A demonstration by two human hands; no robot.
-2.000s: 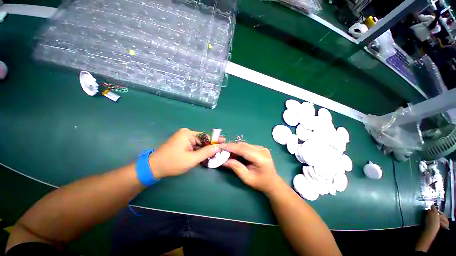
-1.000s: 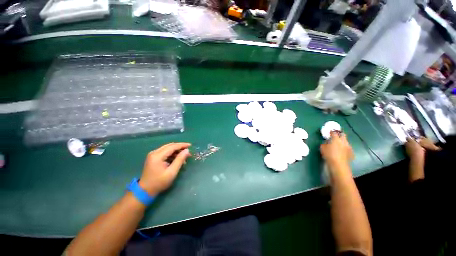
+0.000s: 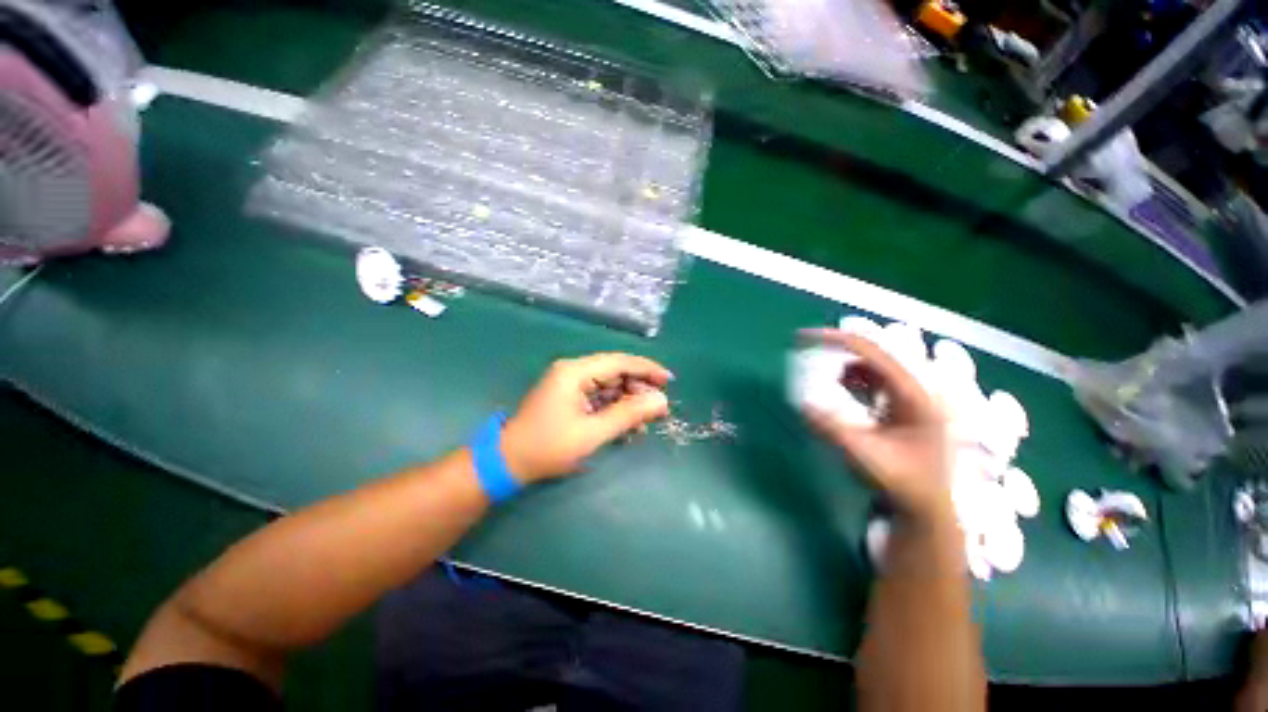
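Note:
My left hand (image 3: 591, 415), with a blue wrist strap (image 3: 494, 458), is curled just left of a scatter of tiny metal parts (image 3: 695, 427). Whether it pinches any cannot be told. My right hand (image 3: 897, 431), blurred, holds a white round cover (image 3: 823, 385) above the bench, left of and partly over a pile of white round covers (image 3: 1004, 540). A wired white housing (image 3: 1107, 516) lies right of the pile. Another housing (image 3: 378, 276) with wires and a small silver-white block lies at upper left.
Clear blister trays (image 3: 487, 167) lie at upper left, beyond the housing. A pink fan (image 3: 84, 153) stands at far left. A crumpled clear bag (image 3: 1161, 403) is at right by a pale post. A white strip (image 3: 834, 289) runs along the green bench. Another person's hand shows at the lower right edge.
My right hand has left the far-right spot and come back left with a white cover. A wired housing now lies at that spot. My left hand stays beside the metal parts. The view has turned left.

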